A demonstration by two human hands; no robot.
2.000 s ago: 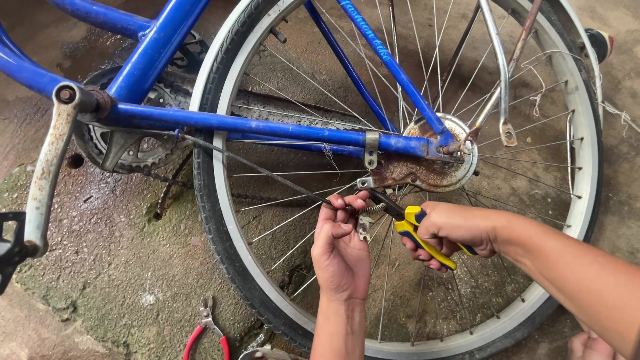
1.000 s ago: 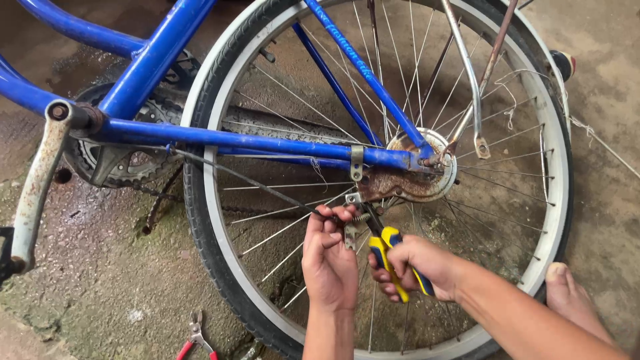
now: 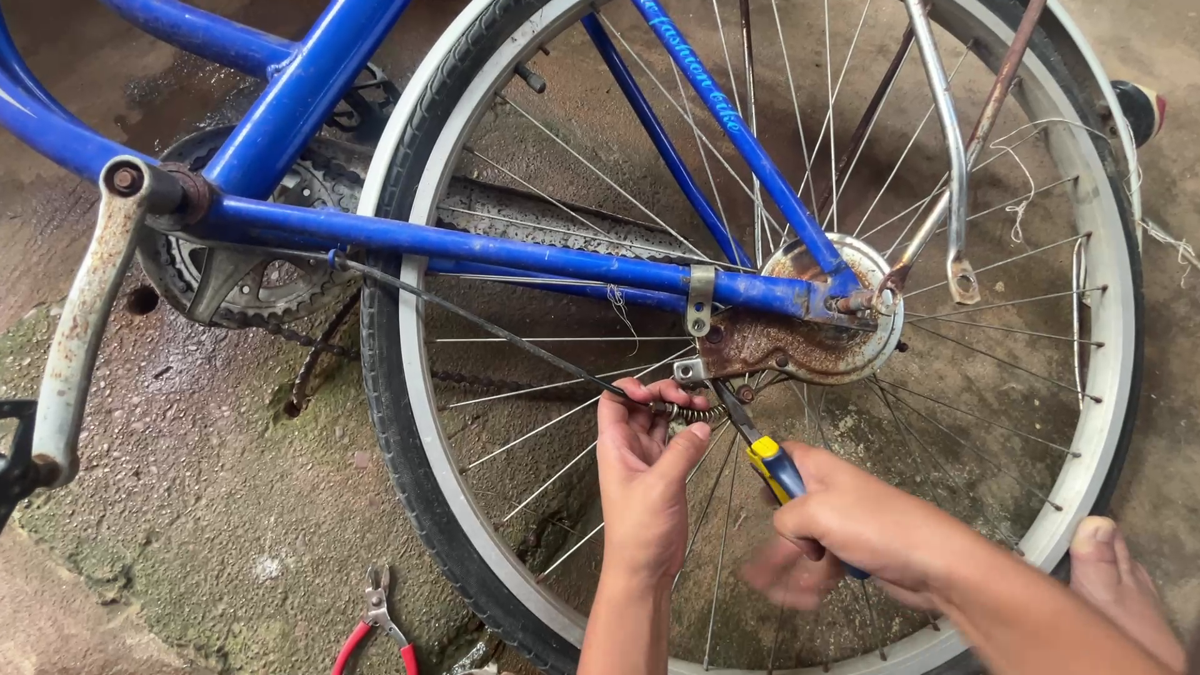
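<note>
My left hand (image 3: 649, 459) pinches the end of a black brake cable housing (image 3: 487, 323) where it meets a small coil spring (image 3: 701, 412). Yellow-and-blue pliers (image 3: 776, 464) are in my right hand (image 3: 844, 516), whose lower fingers are blurred. The pliers' dark jaws reach up to the lever end below the rusty brake drum cover (image 3: 797, 347) at the rear hub; exactly what they touch is hard to see. Just left of the jaws is a small metal bracket (image 3: 689, 371). A metal clamp (image 3: 699, 300) wraps the blue chainstay.
The spoked rear wheel (image 3: 403, 394) surrounds both hands. A rusty crank arm (image 3: 89, 328) and a chainring (image 3: 202, 281) are at the left. Red-handled cutting pliers (image 3: 377, 614) lie on the wet concrete. A bare foot (image 3: 1116, 581) is beside the tyre, lower right.
The pliers' handles were spread and clearly visible before; now my right hand covers more of them, with its lower fingers blurred in motion. My left hand stays at the cable end.
</note>
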